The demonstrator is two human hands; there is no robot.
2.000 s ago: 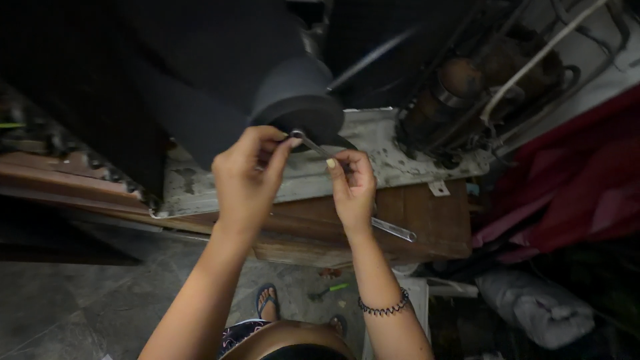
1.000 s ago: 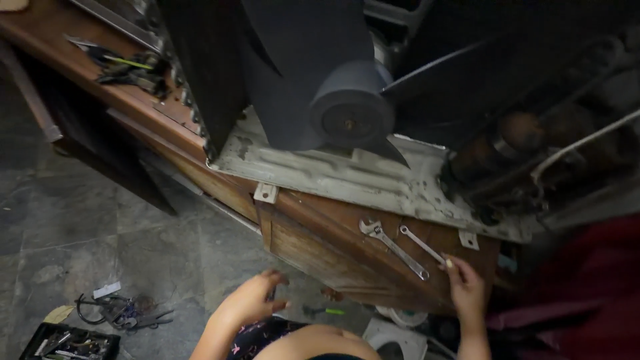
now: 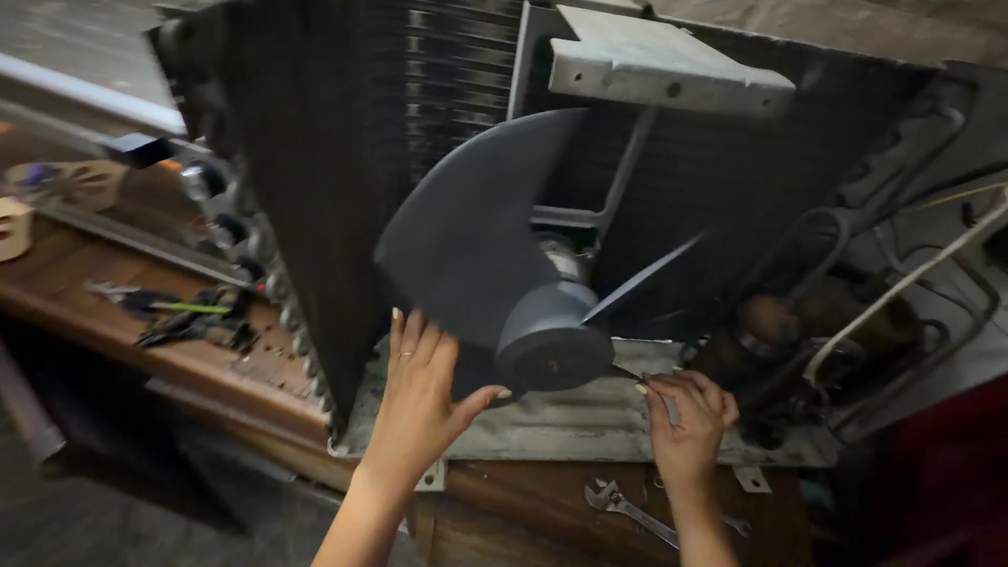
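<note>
A dark plastic fan (image 3: 472,244) stands in an opened air-conditioner outdoor unit, its hub facing me. My left hand (image 3: 425,386) lies against the lower edge of the left blade, fingers spread, thumb towards the hub. My right hand (image 3: 689,405) is at the hub's right side, thumb and fingers pinched on the edge of a fan blade (image 3: 628,373); only a thin dark strip of it shows. An adjustable wrench (image 3: 630,512) lies on the wooden surface below the right hand. Another wrench (image 3: 738,525) lies beside it, partly hidden by the right forearm.
Finned coils (image 3: 315,197) rise left and behind the fan, under a metal bracket (image 3: 669,79). Copper pipes and a compressor (image 3: 850,323) stand at right. Pliers and other tools (image 3: 197,315) lie on the wooden bench (image 3: 63,268) at left. The metal base (image 3: 551,433) has mounting tabs.
Both hands have moved up to the fan from in front of the wooden surface. The right hand has let go of the wrench that it touched one second ago. The view has shifted upward.
</note>
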